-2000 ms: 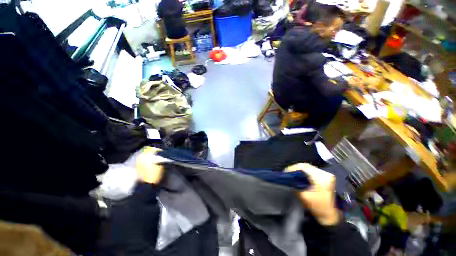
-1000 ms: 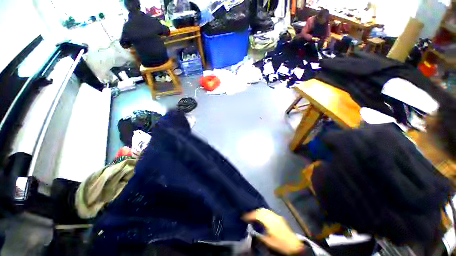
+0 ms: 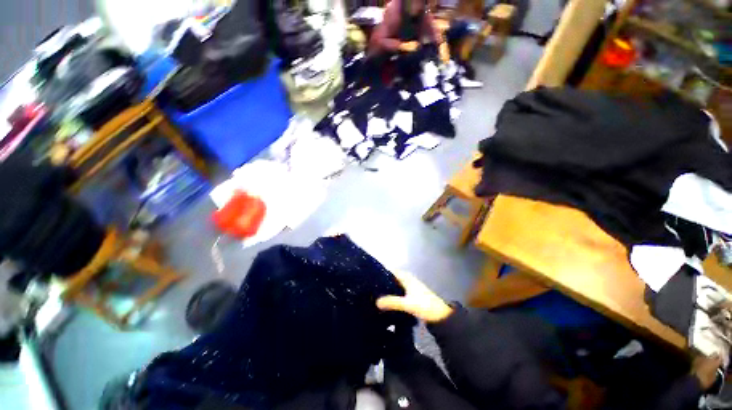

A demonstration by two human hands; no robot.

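Note:
A large navy flecked garment piece (image 3: 297, 320) hangs bunched in front of me at the lower middle, with small white specks on it. My right hand (image 3: 417, 299) grips its right edge, fingers pointing left, the dark sleeve reaching back to the lower right. My left hand is not visible; the cloth fills the area at lower left. A small pale patch shows at the bottom edge below the cloth, too blurred to name.
A wooden table (image 3: 562, 248) with heaped black cloth (image 3: 594, 152) stands right. A blue bin (image 3: 237, 116), a red plastic bag (image 3: 240, 215) and a wooden stool (image 3: 128, 276) are left. A seated person (image 3: 405, 32) is behind dark cloth with white scraps (image 3: 401, 120).
The view has moved forward and turned right; the bin, red bag and scraps appear nearer. The navy cloth is still held by my right hand, now more bunched. The long white-topped machine at left has nearly left view.

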